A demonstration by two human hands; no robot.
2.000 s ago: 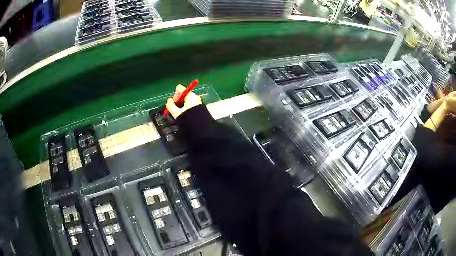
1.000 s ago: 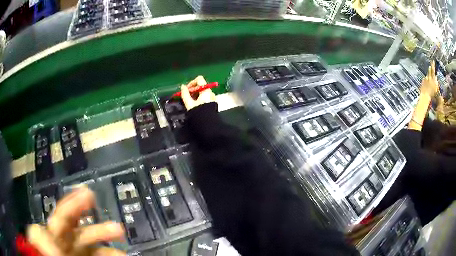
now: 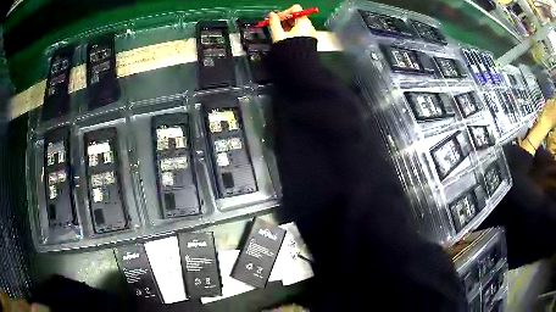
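Observation:
My right hand (image 3: 292, 25) holds a red marker pen (image 3: 299, 16) over the upper right phone (image 3: 256, 46) in the clear blister tray (image 3: 152, 103). The phones lie back side up with open battery bays, in two rows; one upper pocket area between the pairs shows no phone. My left hand is cut off at the lower left; only a dark sleeve (image 3: 79, 295) and a sliver of skin show there, so its grip cannot be told. Black batteries (image 3: 199, 262) with white print and white rectangles (image 3: 163, 268) lie at the tray's near edge.
Stacked full trays (image 3: 427, 146) stand close at the right, with more phones beyond and another tray stack (image 3: 484, 274) at lower right. Another person's hand (image 3: 542, 125) and dark sleeve are at the far right. The green belt (image 3: 140, 13) runs behind the work tray.
The view has tilted down, bringing the batteries into sight. My left hand has dropped from over the tray to the lower left edge. My right hand stays by the upper right phone with the pen.

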